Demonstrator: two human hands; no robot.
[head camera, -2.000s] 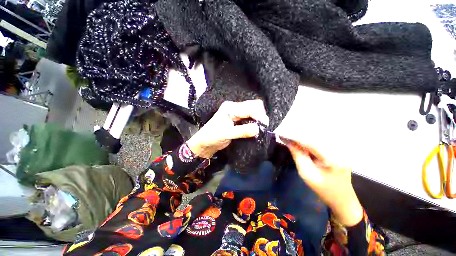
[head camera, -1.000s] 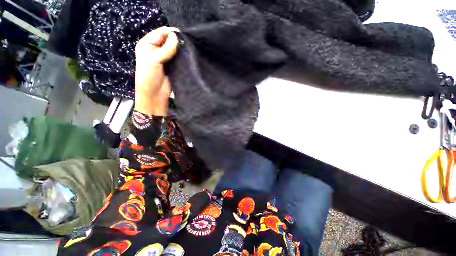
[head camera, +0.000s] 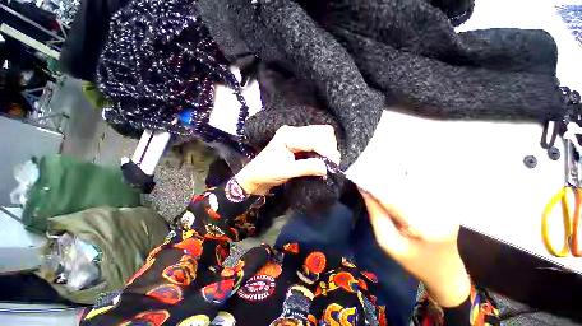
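The dark charcoal fuzzy garment (head camera: 440, 79) lies over the white table and hangs down to the lap. My left hand (head camera: 287, 159) pinches the garment's edge together with the beaded trim (head camera: 332, 168) between thumb and fingers. My right hand (head camera: 408, 223) is just right of the pinch, its fingertips drawn together close to the trim. A needle or thread at its fingertips is too small to make out. The speckled black-and-white trim bundle (head camera: 156, 67) lies at the upper left, with a strand running down toward my left hand.
Orange-yellow handled scissors (head camera: 558, 223) lie at the table's right edge, near dark round buttons (head camera: 530, 161). The white table's (head camera: 447, 165) front edge runs beside my right wrist. Green (head camera: 76, 191) and olive (head camera: 115, 248) bags stand at the left.
One second ago my left hand was raised at the upper left, holding the garment up, with my right hand out of view. Now the garment is lowered and both hands are together at its edge.
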